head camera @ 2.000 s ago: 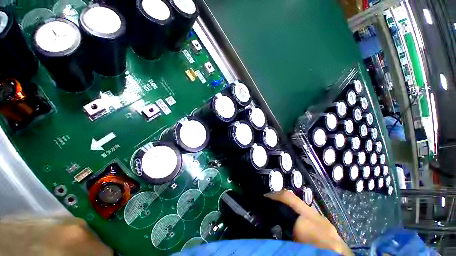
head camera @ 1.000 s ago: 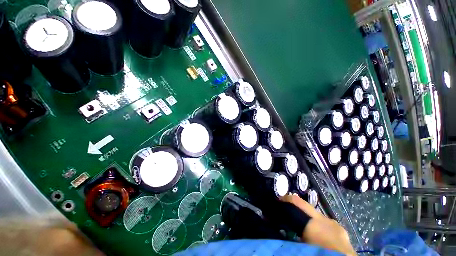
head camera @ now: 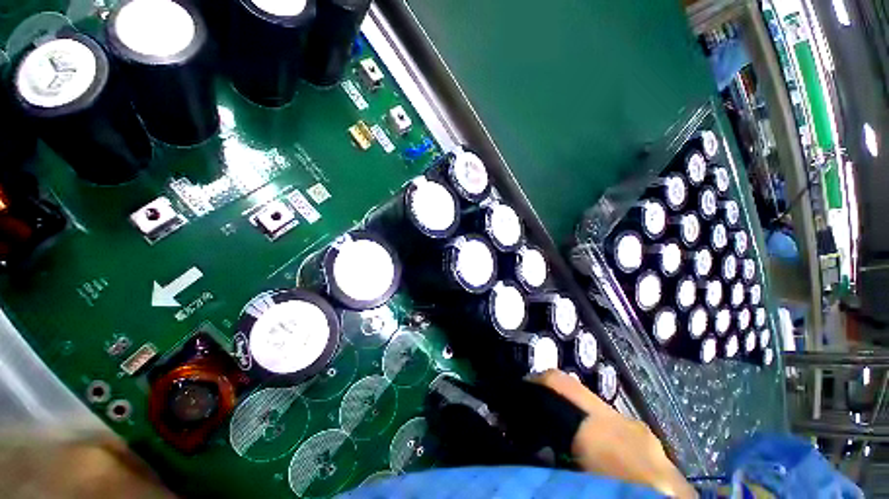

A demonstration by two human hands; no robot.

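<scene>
A green circuit board (head camera: 112, 255) lies in front of me. Black electrolytic capacitors with white tops stand on it, two large ones (head camera: 289, 336) near the middle and a cluster of smaller ones to the right. My right hand (head camera: 624, 443), with black finger cots, is at the cluster's lower end, against a small capacitor (head camera: 539, 353). The dark fingers blend with the capacitor bodies, so its grip is unclear. My left hand (head camera: 73, 470) is blurred and cut off at the bottom left; its fingers cannot be made out.
White-printed capacitor footprints (head camera: 322, 462) lie left of my right hand. A copper toroidal inductor (head camera: 191, 400) sits near the board's front edge. A metal rail (head camera: 478, 141) runs along the far edge. Beyond it, a clear tray (head camera: 612, 326) holds rows of capacitors on the green bench (head camera: 565, 88).
The view has shifted slightly, so the board sits a little further left in the picture. My right hand stays by the same end of the capacitor cluster. My left hand remains at the bottom left.
</scene>
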